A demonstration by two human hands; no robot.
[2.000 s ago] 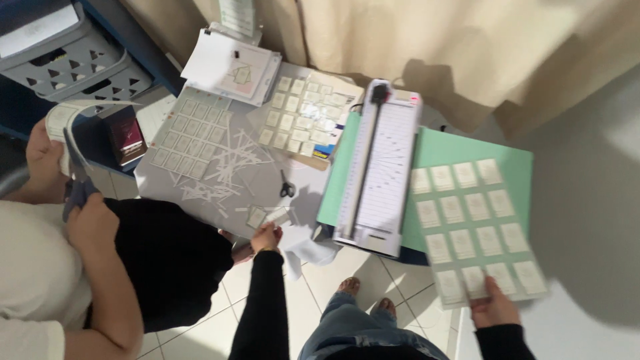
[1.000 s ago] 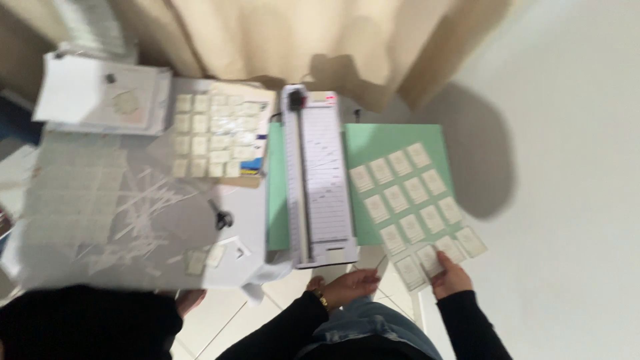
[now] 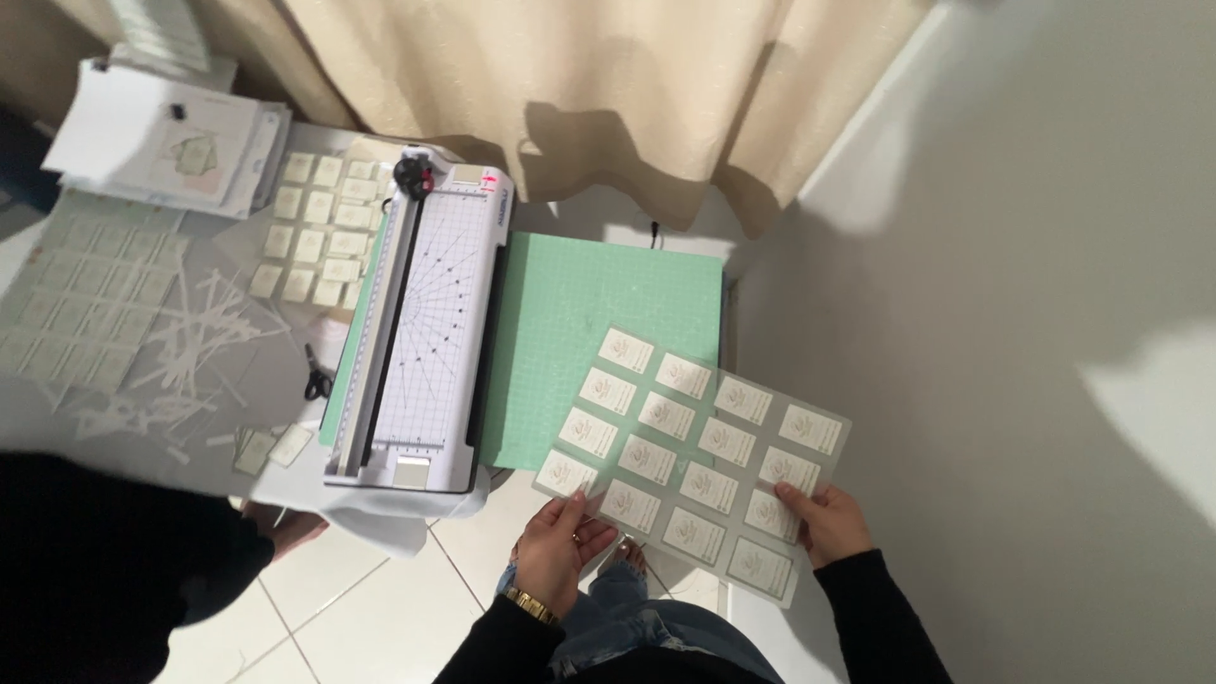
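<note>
Both my hands hold a clear laminated sheet with rows of small printed cards sealed in it. My left hand pinches its lower left corner, thumb on top; a gold watch is on that wrist. My right hand grips the sheet's right side, thumb over a card. The sheet is tilted and overlaps, in view, the near right part of a green cutting mat. Left of my hands, a white rotary paper trimmer lies over the mat, its black cutter head at the far end of the rail.
On the table left of the trimmer are another card sheet, paper offcuts, black scissors, loose cards, laid-out cards and a paper stack. A co-worker's hand is at the near edge. A curtain hangs behind.
My left hand has left the loose cards, where it was two seconds ago, and now holds the sheet's lower left corner. The sheet has turned in my hands. The view has shifted right.
</note>
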